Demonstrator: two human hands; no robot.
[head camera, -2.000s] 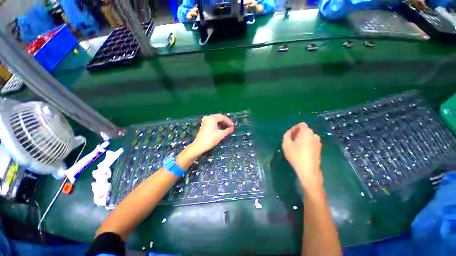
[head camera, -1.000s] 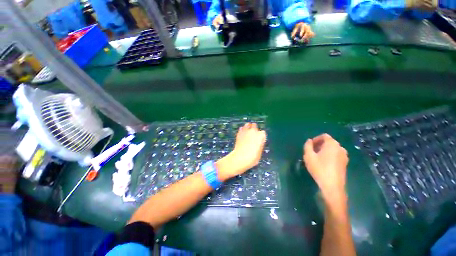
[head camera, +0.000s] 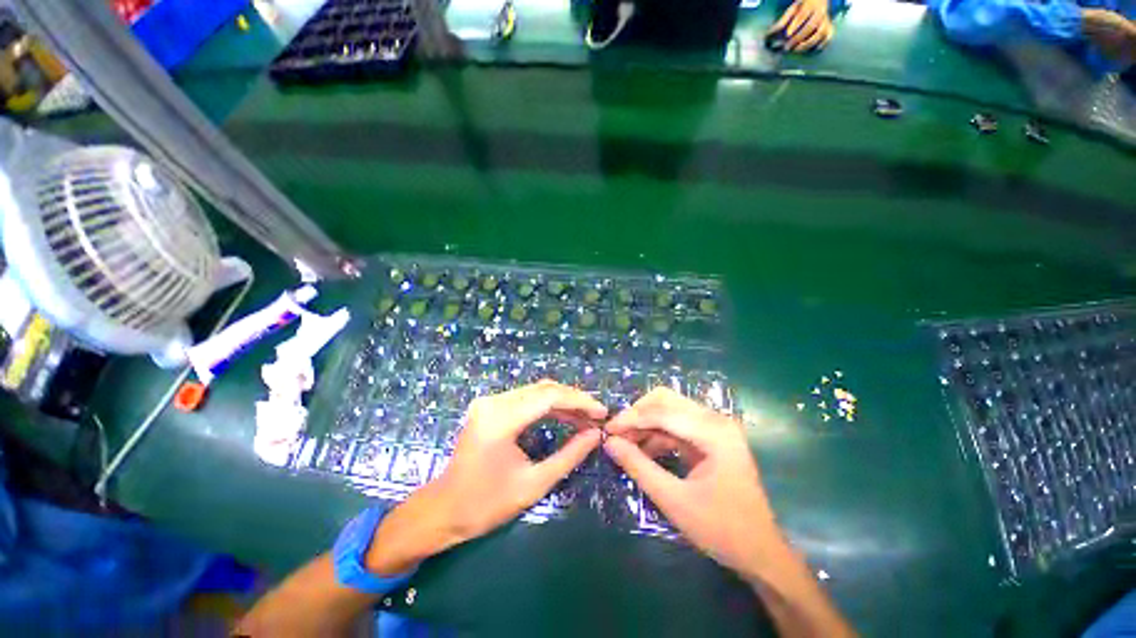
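Observation:
My left hand (head camera: 521, 451) and my right hand (head camera: 688, 464) meet fingertip to fingertip over the near part of the clear blister tray (head camera: 411, 361). A tiny dark unit (head camera: 604, 431) is pinched between both hands' fingertips, mostly hidden by them. The tray's far rows show round yellow-green faces; the nearer pockets look dark and silvery. A loose pile of tiny white and yellowish pieces (head camera: 838, 399) lies on the green bench right of the tray.
A second blister tray (head camera: 1046, 430) lies at far right. At left are a white fan (head camera: 118, 243), grey post (head camera: 187, 143), tube (head camera: 249, 334) and crumpled white tissue (head camera: 289, 389). A black compartment tray (head camera: 349, 40), small dark parts (head camera: 984, 123) and another person's hand (head camera: 807, 23) are along the far side.
My hands, apart before, have come together over the near part of the tray. The right hand has moved left, uncovering the small pile. The view has shifted downward.

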